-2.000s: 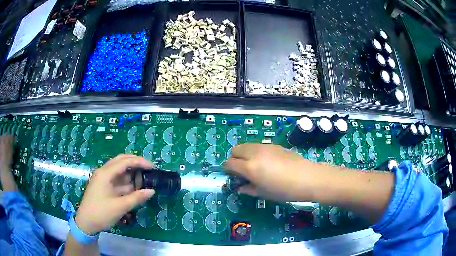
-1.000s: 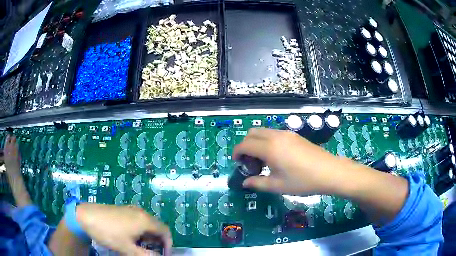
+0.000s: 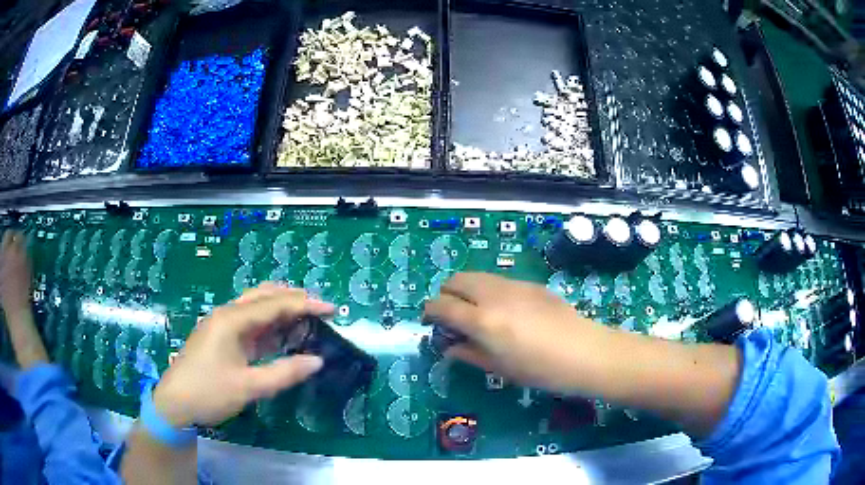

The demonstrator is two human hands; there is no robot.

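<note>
My left hand (image 3: 220,368), with a light blue wrist band, holds a black cylindrical capacitor (image 3: 341,365) tilted above the green circuit board (image 3: 228,322). My right hand (image 3: 503,327) is over the middle of the board, its fingers curled around a dark piece that looks like a capacitor (image 3: 442,339); the fingers hide most of it and its lower end. Three capacitors with silver-white tops (image 3: 616,232) stand at the board's far edge. A coil with a copper-orange ring (image 3: 457,432) sits near the close edge.
Behind the metal rail (image 3: 379,196) are bins of blue discs (image 3: 204,112), cream pieces (image 3: 360,99) and white pieces (image 3: 567,118), and a clear tray of capacitors (image 3: 654,142). Another person's hand (image 3: 17,284) is at the far left. A capacitor lies tilted (image 3: 726,320) at the right.
My left hand has moved up from the near edge over the board with its capacitor. My right hand has shifted slightly left and down relative to the board, its piece now more hidden.
</note>
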